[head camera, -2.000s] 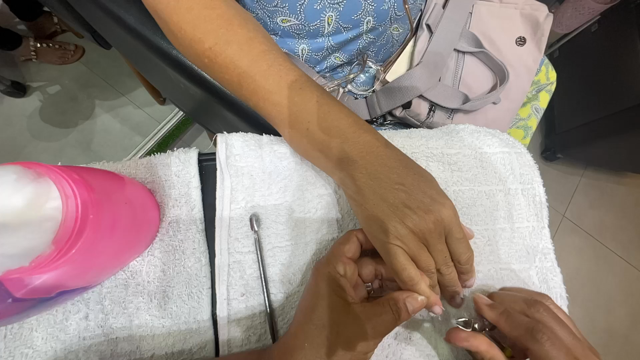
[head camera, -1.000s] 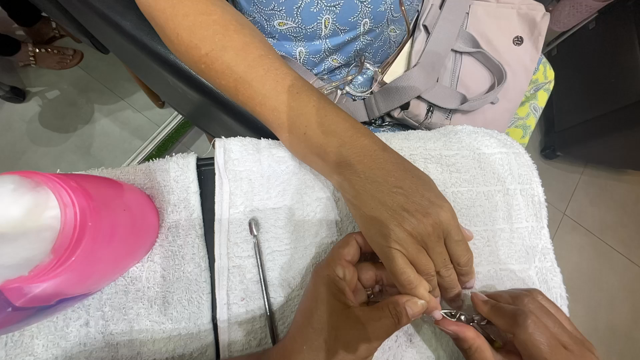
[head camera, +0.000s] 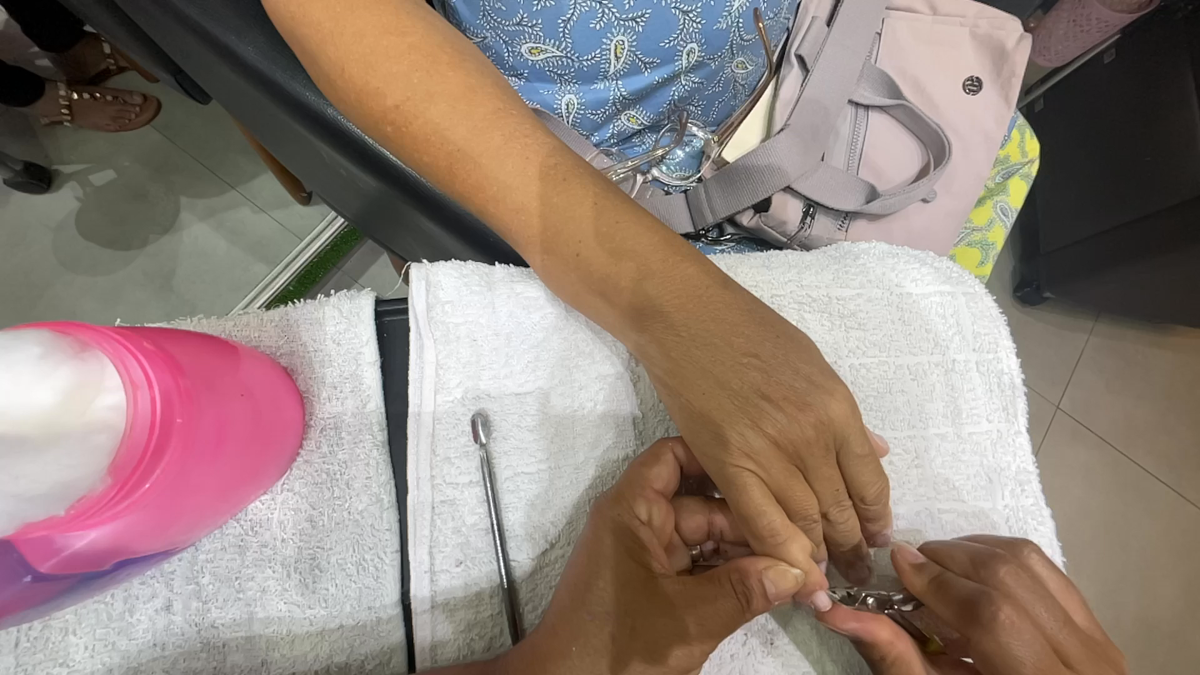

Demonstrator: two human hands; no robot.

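Another person's hand [head camera: 769, 412] reaches down from the top over a white towel [head camera: 937, 356], its fingers pointing toward me. My left hand [head camera: 656, 572] is under and beside it, thumb and fingers closed on one of its fingers near the tip; a ring shows on my hand. In my right hand [head camera: 994, 600] are metal cuticle nippers [head camera: 877, 598], their jaws at the nail of that held finger. The handles are mostly hidden by my fingers. A metal cuticle pusher [head camera: 495, 525] with a spoon-shaped end lies on the towel left of my left hand.
A pink container [head camera: 216, 412] with white cotton-like material stands on a second towel [head camera: 328, 525] at left. A dark gap divides the towels. Beyond the table edge are a pale pink bag [head camera: 937, 122], eyeglasses [head camera: 680, 159] and the person's blue patterned clothing [head camera: 609, 56].
The nippers in my right hand have moved left, from a little apart two seconds ago to the held fingertip. My left hand keeps its hold on the finger.
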